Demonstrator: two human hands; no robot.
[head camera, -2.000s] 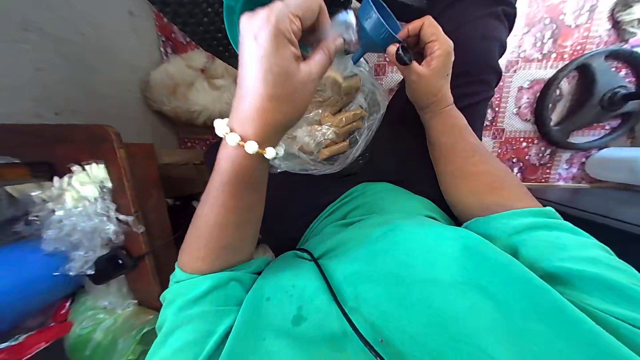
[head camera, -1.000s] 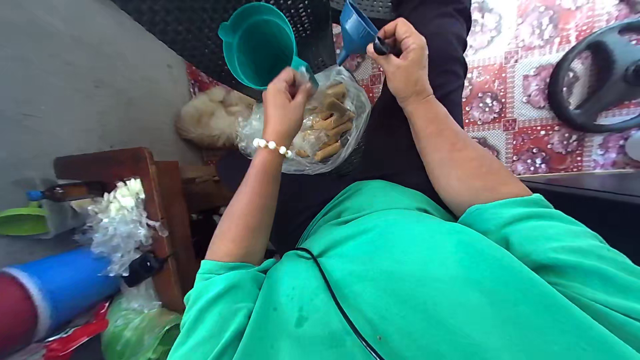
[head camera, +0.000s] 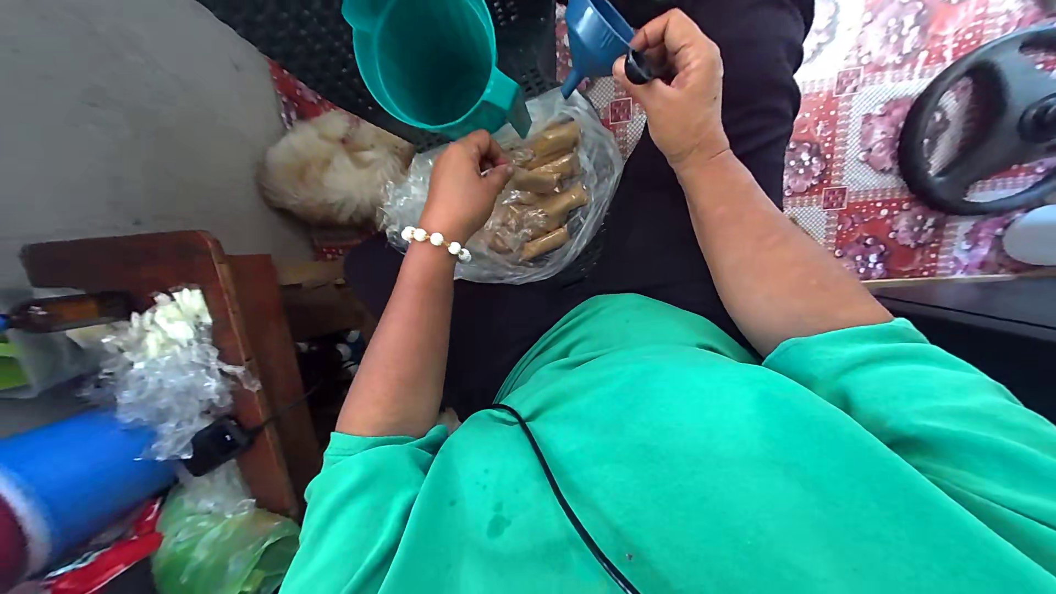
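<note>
My right hand (head camera: 681, 78) holds a blue plastic funnel (head camera: 596, 37) at its rim, with a small black part between the fingers; the spout points down and left. My left hand (head camera: 469, 177), with a white bead bracelet on its wrist, is over the left side of a clear plastic bag (head camera: 606, 177), fingertips pinched together below a teal plastic pitcher (head camera: 429, 66). Whether the fingers hold anything cannot be told. Several light brown wrapped rolls (head camera: 557, 202) lie in the bag, which rests at my lap. The pitcher's handle points toward the bag and its inside looks dark.
Left of the bag lies a fluffy cream-coloured animal (head camera: 334, 169). A brown wooden piece of furniture (head camera: 239, 330) stands at the left, beside crumpled clear plastic (head camera: 169, 388), a blue cylinder (head camera: 82, 474) and a green bag (head camera: 219, 536). A black steering wheel (head camera: 924, 157) is at the right.
My left hand has come down from beside the funnel to the bag. The teal pitcher, mostly hidden two seconds ago, now shows more fully. My right hand still holds the funnel.
</note>
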